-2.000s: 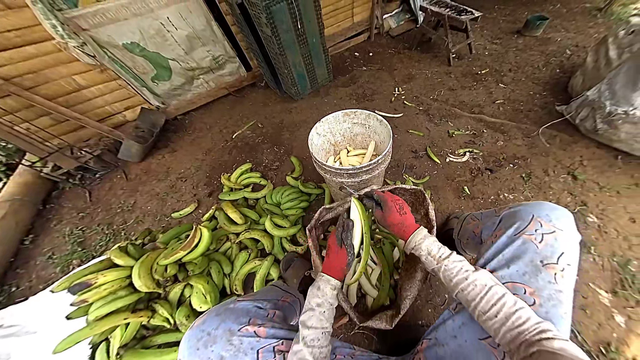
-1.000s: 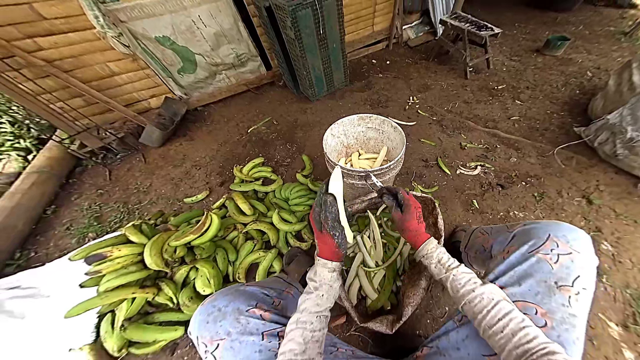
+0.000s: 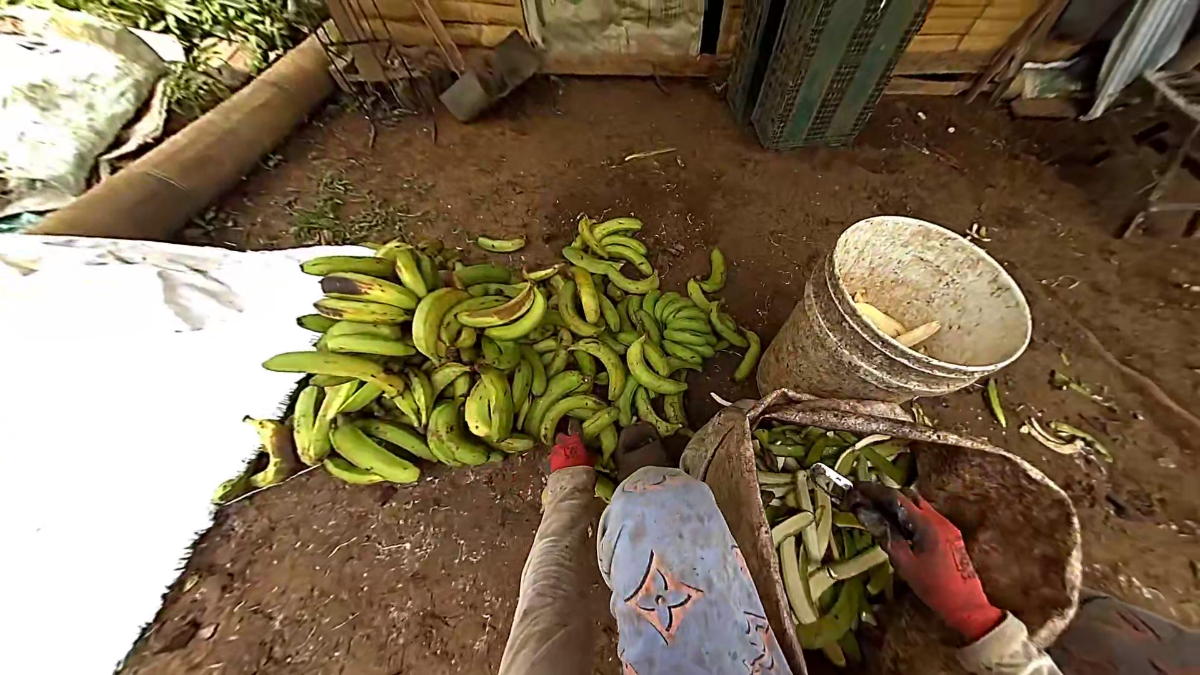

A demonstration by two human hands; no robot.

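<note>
My left hand (image 3: 570, 450), in a red and dark glove, reaches into the near edge of a heap of green plantains (image 3: 497, 375); its fingers are hidden among the fruit. Over an open sack (image 3: 994, 487) my right hand (image 3: 919, 548), gloved the same way, is closed on a small peeling knife (image 3: 832, 476) with a short metal blade. Green and pale peels (image 3: 816, 562) lie inside the sack. Just behind it a dirty white bucket (image 3: 806, 347) holds several peeled plantains (image 3: 881, 319).
A white sheet (image 3: 84, 422) lies left of the heap. Farther back are a log (image 3: 206, 141), a shovel blade (image 3: 473, 94) and green plastic crates (image 3: 830, 75) by a wooden wall. Scraps of peel (image 3: 1069, 436) dot the soil right of the bucket.
My left hand has gone from above the sack, where it held a peeled plantain, left to the heap. That plantain is out of my hand. The view has swung left and down.
</note>
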